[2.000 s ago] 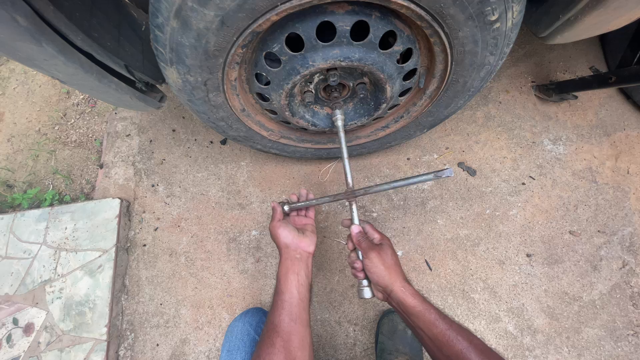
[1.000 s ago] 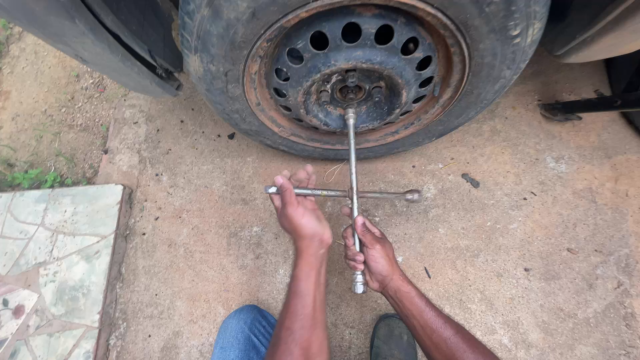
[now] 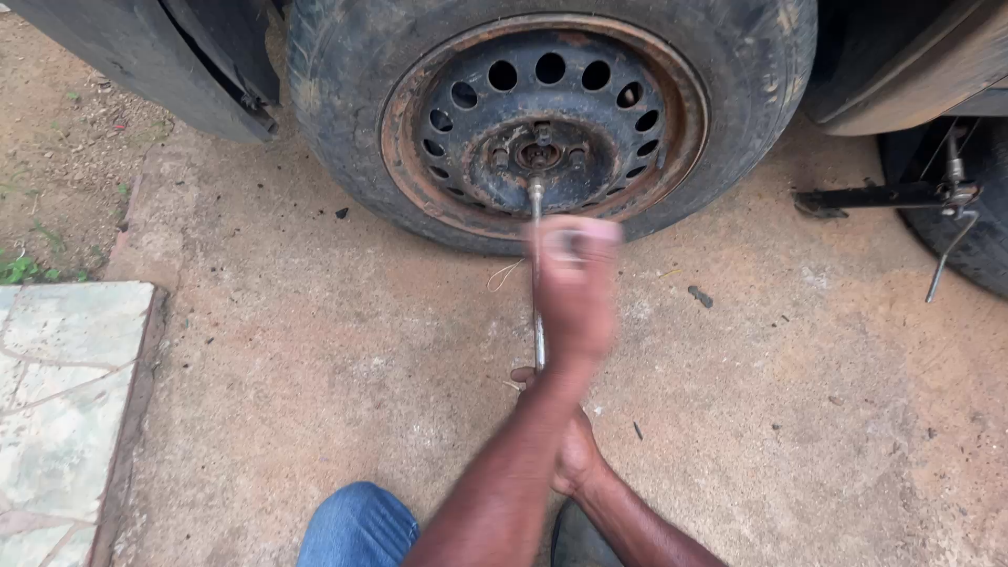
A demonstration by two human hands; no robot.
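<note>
A four-way lug wrench (image 3: 539,323) reaches from the lowest lug position of a rusty black steel wheel (image 3: 543,87) back toward me. My left hand (image 3: 579,264) is blurred by motion just right of the shaft, below the hub; whether it grips a cross arm cannot be told. Partly hidden under my left forearm, my right hand (image 3: 571,449) is at the near end of the wrench, its fingertips showing beside the shaft. The cross arms are hidden or blurred. Lug bolts show at the top and sides of the hub.
The tyre (image 3: 339,142) stands on concrete ground. A jack (image 3: 882,197) with a bent crank rod is at the right, by another tyre (image 3: 992,244). A raised stone-tiled slab (image 3: 71,331) lies at the left. My jeans-covered knee (image 3: 358,528) and a shoe (image 3: 583,535) are below.
My left hand has moved from the left arm of the wrench's cross across to the right of the shaft and up toward the wheel. The wrench has turned; my right hand stays near its lower end.
</note>
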